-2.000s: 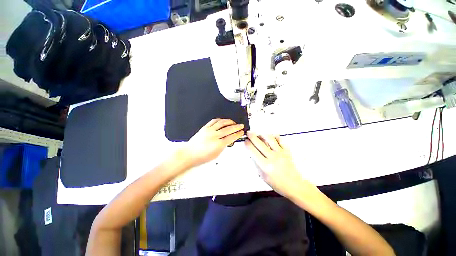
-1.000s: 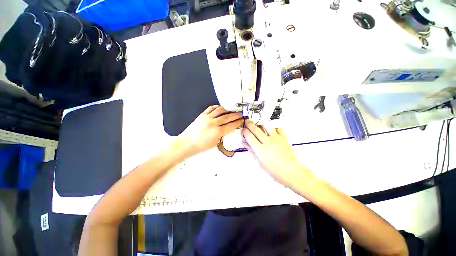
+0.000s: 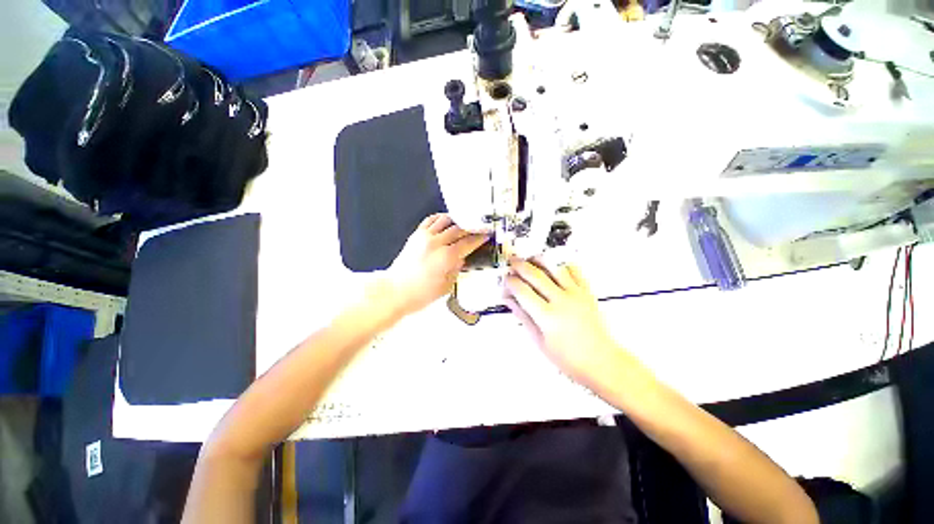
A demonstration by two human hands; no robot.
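A black fabric panel [image 3: 384, 189] with rounded corners lies flat on the table, its right part running under the head of the white sewing machine [image 3: 655, 113]. My left hand [image 3: 435, 264] rests on the panel's near edge, fingers pressing it beside the presser foot [image 3: 502, 225]. My right hand [image 3: 553, 302] is at the panel's near right corner, fingertips close to the needle. The fingertips hide part of the fabric edge. A curved brownish metal piece [image 3: 463, 307] shows just in front of my left fingers.
A stack of black panels [image 3: 193, 312] lies at the table's left edge. A bulky black bundle [image 3: 143, 128] with shiny curved lines stands behind it. A blue crate [image 3: 261, 36] is beyond the table. A screwdriver [image 3: 715, 246] and small dark tool [image 3: 647, 217] lie right.
Since the first frame the panel has moved away from me under the machine head, and the curved brownish piece has come into view. In the last second the hands have barely moved.
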